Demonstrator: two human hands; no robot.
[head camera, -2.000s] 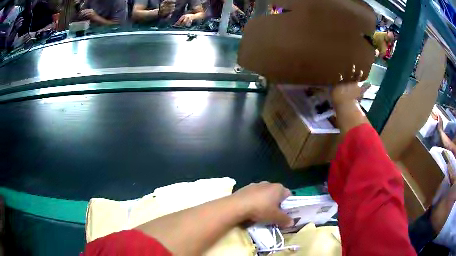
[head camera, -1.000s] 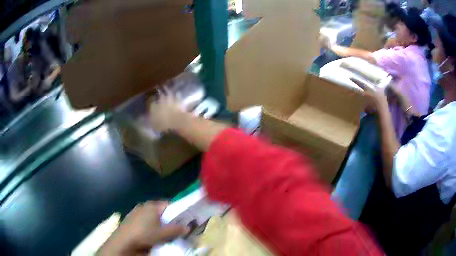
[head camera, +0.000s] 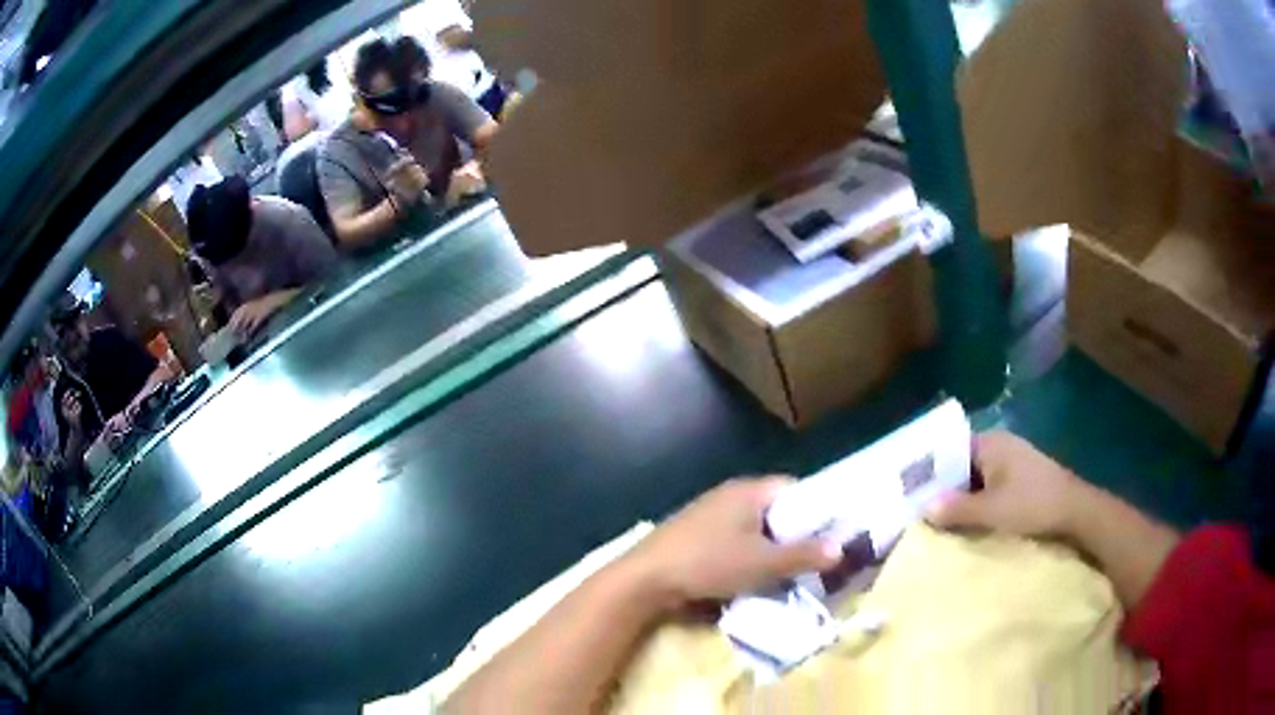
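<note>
My left hand (head camera: 730, 542) and my right hand (head camera: 1010, 489) grip a stack of white leaflets (head camera: 881, 482) from both sides, low in front of me. The leaflets show a dark picture and a square code. A white cable bundle (head camera: 783, 629) lies just under the stack, against my left hand. Crumpled yellow-tan paper (head camera: 979, 601) lies below both hands. An open brown carton (head camera: 839, 335) stands beyond on the conveyor, lid flap up. A leaflet (head camera: 839, 210) lies on its pale inner tray.
The dark conveyor (head camera: 462, 461) runs left to right. A green post (head camera: 937, 182) rises beside the carton. A second open carton (head camera: 1168, 335) stands right of it. Seated people (head camera: 399, 140) work across the line at the upper left.
My right hand has come back from the carton and now holds the leaflet stack with my left. A leaflet lies in the carton. The view has swung right, then back left.
</note>
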